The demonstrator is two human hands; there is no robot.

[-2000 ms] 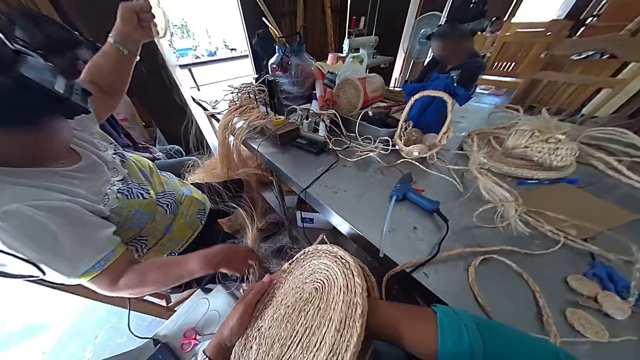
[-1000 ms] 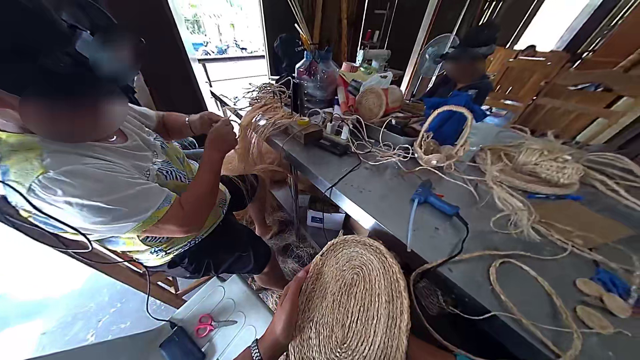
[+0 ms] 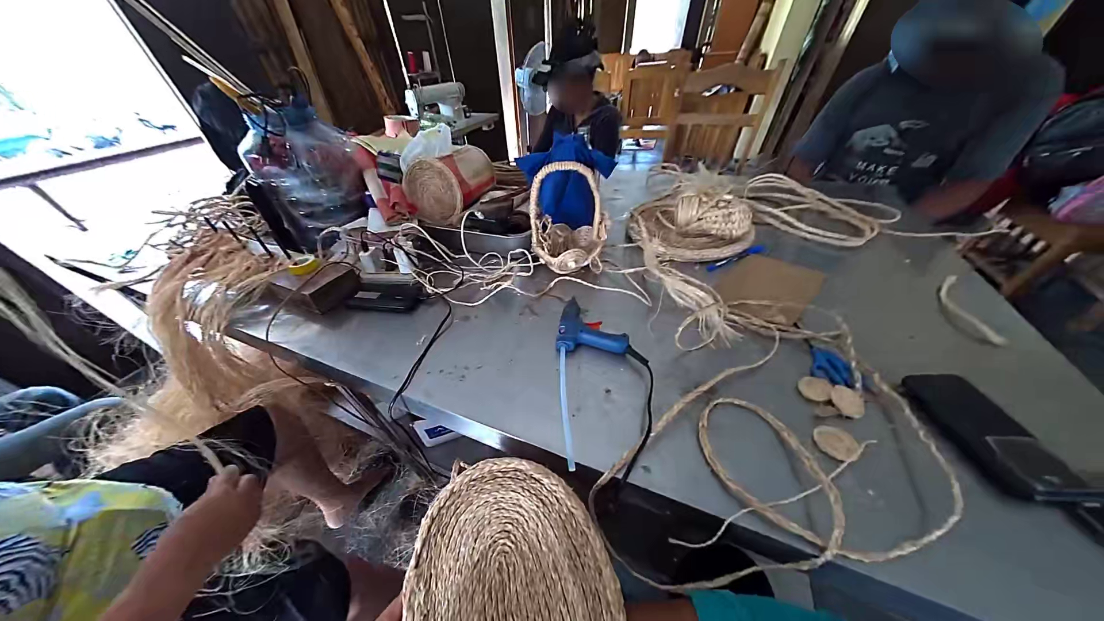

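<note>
An oval piece of coiled, braided natural fibre (image 3: pixel 516 552) stands tilted up at the bottom middle. My left hand (image 3: pixel 392 609) shows only as a sliver at its lower left edge, holding it there. At its lower right is my right hand (image 3: pixel 660 611), mostly hidden behind it, below a teal sleeve; its fingers are out of sight. A braided cord (image 3: pixel 768 513) runs from beside the piece onto the grey metal table (image 3: pixel 483 362) and loops there. Beyond the piece lies a blue glue gun (image 3: pixel 595 336) with a long glue stick and a black cable.
Small round fibre discs (image 3: pixel 835 442) and blue-handled scissors (image 3: pixel 832 366) lie right, near a black phone (image 3: pixel 992 431). Farther back are a basket (image 3: pixel 569 216), a braided coil (image 3: pixel 690 224) and cardboard (image 3: pixel 768 289). Loose fibre (image 3: pixel 198 328) hangs at left by a co-worker's hand (image 3: pixel 228 500). Other people sit beyond.
The view has swung right, bringing a person at the far right and a black phone into sight. The co-worker's hands at left have moved.
</note>
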